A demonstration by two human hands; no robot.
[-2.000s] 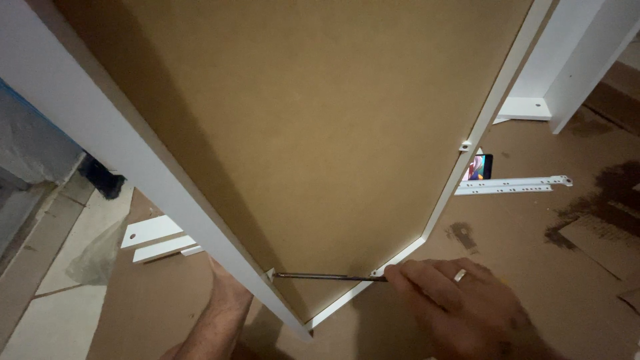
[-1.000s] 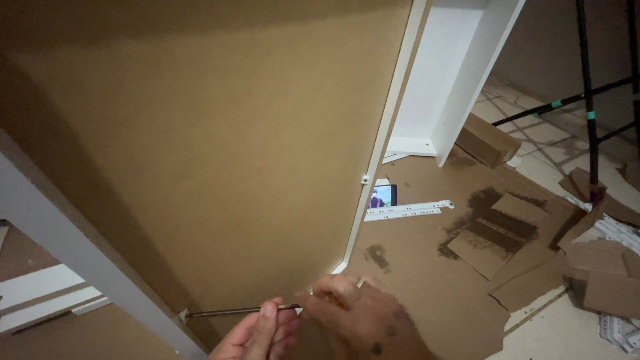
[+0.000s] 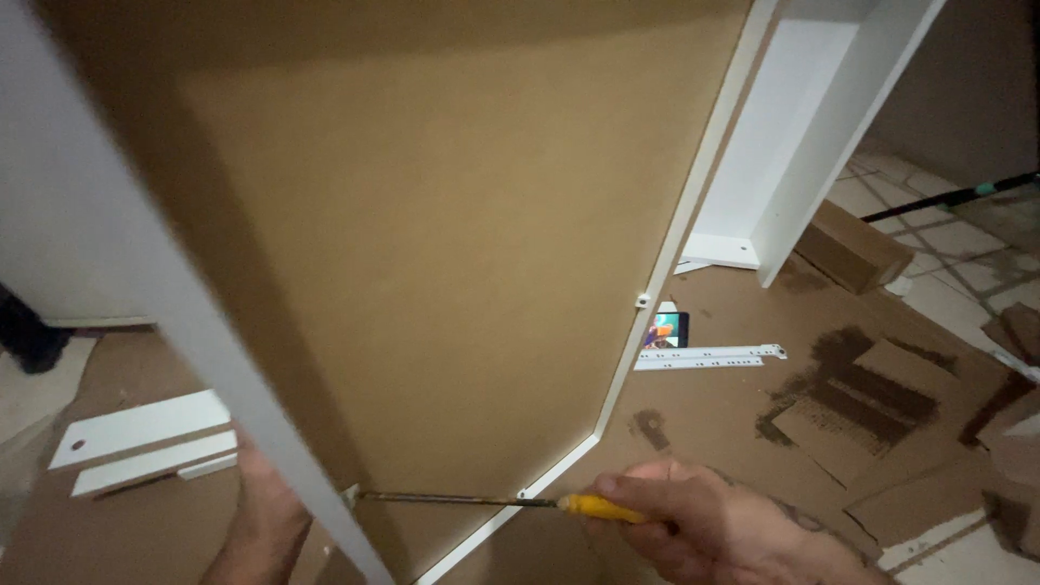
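My right hand [image 3: 691, 520] holds a screwdriver [image 3: 463, 499] by its yellow handle. The long thin shaft runs left across the corner of a white-framed panel [image 3: 455, 244] with a brown fibreboard face, and its tip meets a small white bracket [image 3: 350, 494] on the inner side of the left frame edge. My left hand [image 3: 268, 504] is behind that left edge, its fingers hidden by the frame; whether they grip it cannot be told. Two more small brackets sit on the frame, one on the right edge [image 3: 642, 301] and one on the bottom edge [image 3: 522, 494].
White drawer rails [image 3: 707, 357] and a lit phone [image 3: 671, 329] lie on the cardboard floor cover [image 3: 715, 439] at right. White boards [image 3: 146, 426] lie at left. Behind stand a white cabinet part [image 3: 788, 138] and a cardboard box [image 3: 853, 248]; a dark pole [image 3: 942, 201] is farther right.
My left hand, at the screwdriver one second ago, is now behind the left frame edge. My right hand now holds the yellow handle.
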